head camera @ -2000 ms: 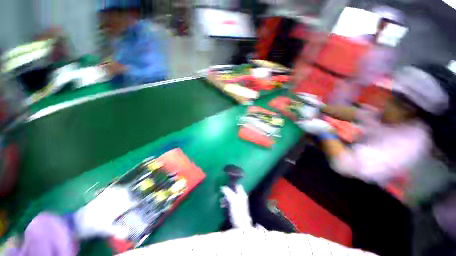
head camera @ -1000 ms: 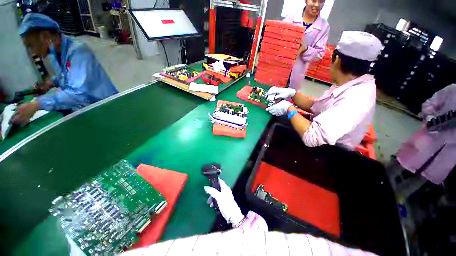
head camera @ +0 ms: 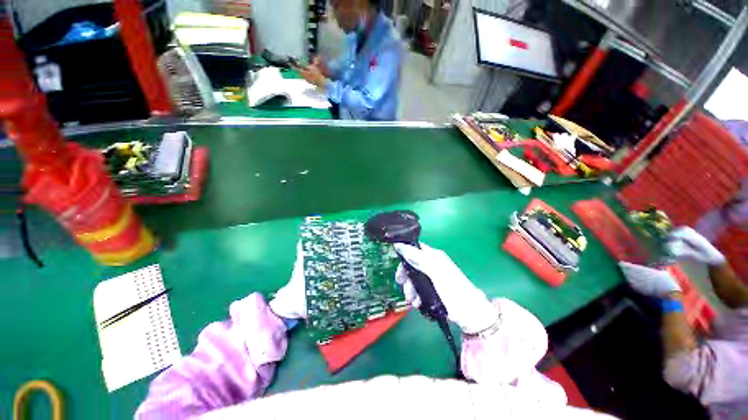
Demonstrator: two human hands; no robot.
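Note:
A green circuit board (head camera: 348,279) is held solder side up, tilted, above a red foam pad (head camera: 361,340) on the green bench. My left hand (head camera: 292,287), in a white glove, grips the board's left edge; its fingers are partly hidden by the board. My right hand (head camera: 439,283), also gloved, is closed around the handle of a black barcode scanner (head camera: 394,226). The scanner's head is over the board's upper right corner. Its cable hangs down below my right hand.
A notebook (head camera: 135,336) with a pen lies left, near a wrapped red post (head camera: 98,213) and a yellow tape roll (head camera: 38,395). Another board (head camera: 164,160) sits on the conveyor. At right are a board on foam (head camera: 548,236), a black tote (head camera: 623,353) and another worker's gloved hands.
The view has swung left. The board is now gripped and lifted at its left edge by my left hand. The scanner in my right hand has moved from beside the board to over its corner.

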